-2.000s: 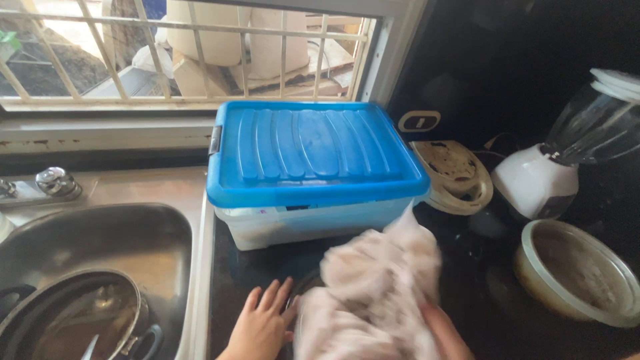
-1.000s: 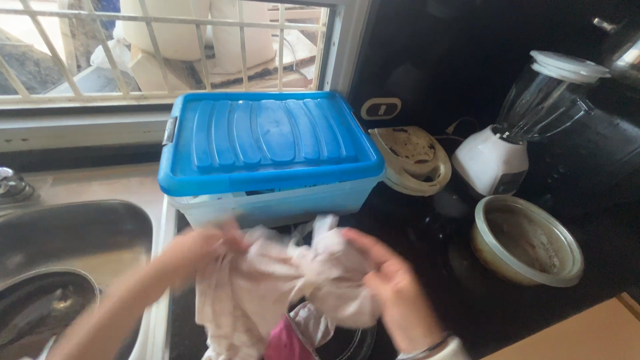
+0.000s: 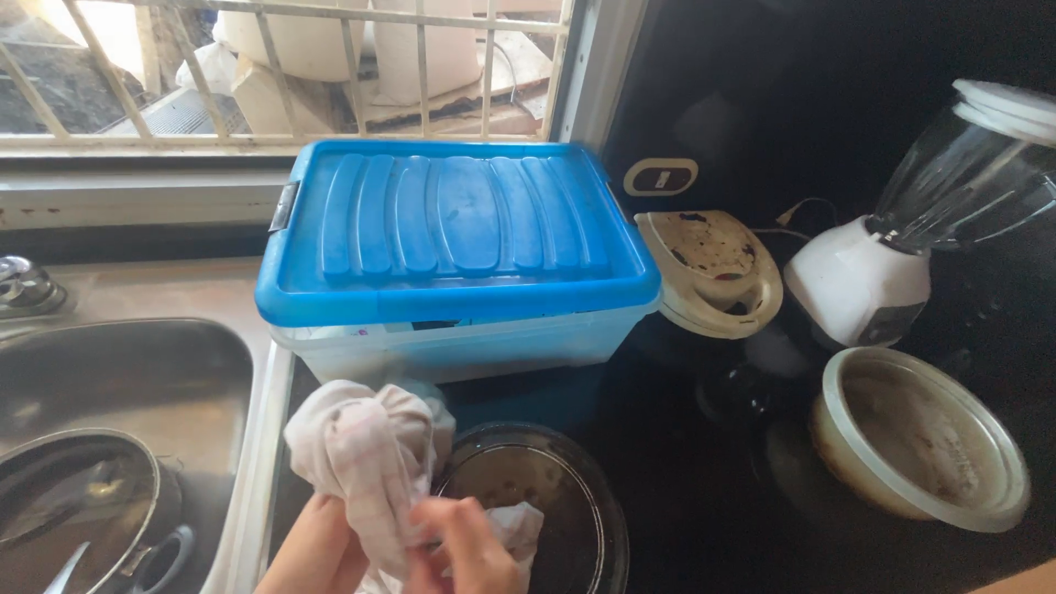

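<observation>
A pale pinkish-white cloth (image 3: 359, 445) is bunched up at the bottom of the view, left of centre. My left hand (image 3: 323, 528) is under and inside the bunched cloth, its fingers hidden by the folds. Blurred by motion, my right hand (image 3: 466, 540) pinches the cloth at its lower right side, and a loose end hangs beyond the fingers. Behind and below the hands lies a dark round glass plate or lid (image 3: 577, 495) on the black counter.
A clear plastic box with a blue lid (image 3: 470, 214) stands behind the hands. Left is a steel sink (image 3: 198, 363) holding a pan (image 3: 157, 495). On the right are a worn cream sandwich maker (image 3: 718, 264), a blender (image 3: 858, 280) and a round plastic tub (image 3: 841, 412). A barred window is behind.
The cloth, spread between both hands a second ago, is now bunched over my left hand. My right hand has moved in close to the left. The round glass piece shows more.
</observation>
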